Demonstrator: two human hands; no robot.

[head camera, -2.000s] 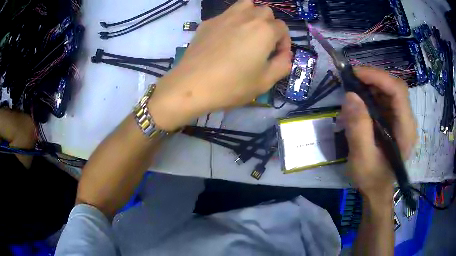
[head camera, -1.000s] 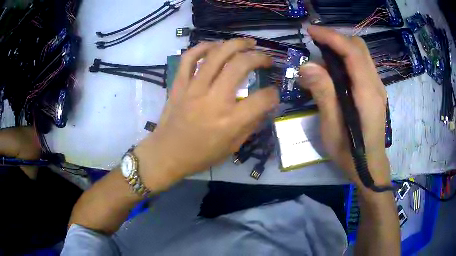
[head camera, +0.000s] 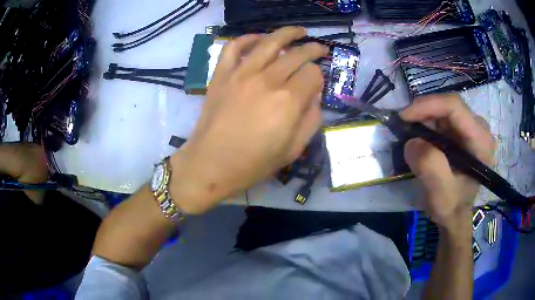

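Note:
My right hand (head camera: 449,146) holds the black soldering iron (head camera: 451,153). Its pinkish tip is at the lower edge of a blue circuit board (head camera: 341,71) at the right end of a black housing. My left hand (head camera: 267,105) lies over the housing and hides most of it; its fingertips are near the board, and whether they grip anything is hidden. A cell with a green end (head camera: 199,63) shows left of my left hand. A silver pouch cell (head camera: 355,153) with yellow edges lies in front of the board, its right part behind the iron and my right hand.
Black housings with red wires (head camera: 443,61) stand at the back and right. Black cables (head camera: 146,75) lie at left, with a dark pile of assemblies (head camera: 50,76) beyond. Another person's arm (head camera: 23,164) is at far left. A blue bin (head camera: 498,263) sits below the bench edge.
The iron has swung from upright to slanting, with its tip now at the board. My right hand has moved right and down. My left hand has shifted slightly; the green-ended cell has moved slightly left and up.

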